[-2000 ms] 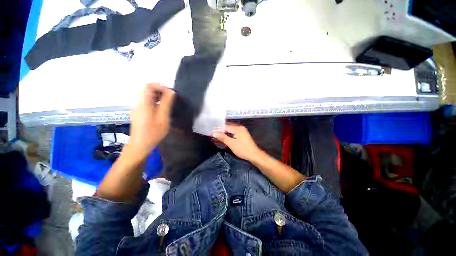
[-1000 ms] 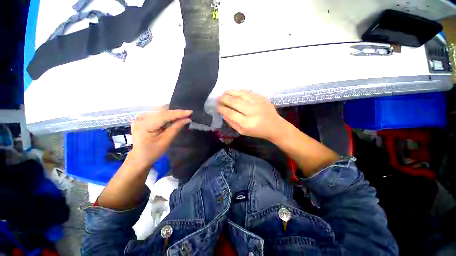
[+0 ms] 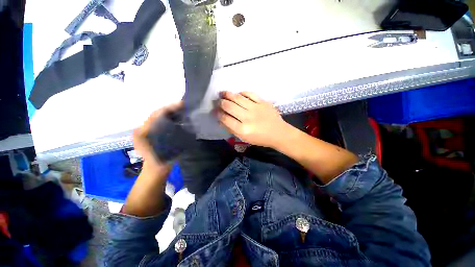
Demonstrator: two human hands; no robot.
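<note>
A dark grey-black fabric band [image 3: 197,62] runs from the machine's needle area at the top down to the table's front edge. Its near end is folded to the left, blurred, in my left hand [image 3: 151,136]. A pale lining piece [image 3: 209,125] shows under and beside the band. My right hand [image 3: 251,119] is closed over the right edge of the pale piece, fingertips on it. The presser foot area is cut off by the top edge of the picture.
Another dark band [image 3: 99,56] lies at left on the white table [image 3: 312,68], with frayed denim scraps [image 3: 78,39] around it. Silver snips [image 3: 393,39] and a black box [image 3: 427,14] lie at right. Blue bins [image 3: 107,177] stand below the table; white pieces are by my lap.
My left hand has folded the dark band's near end leftward, exposing more of the pale piece. My right hand stays on the right side. The view has shifted and tilted.
</note>
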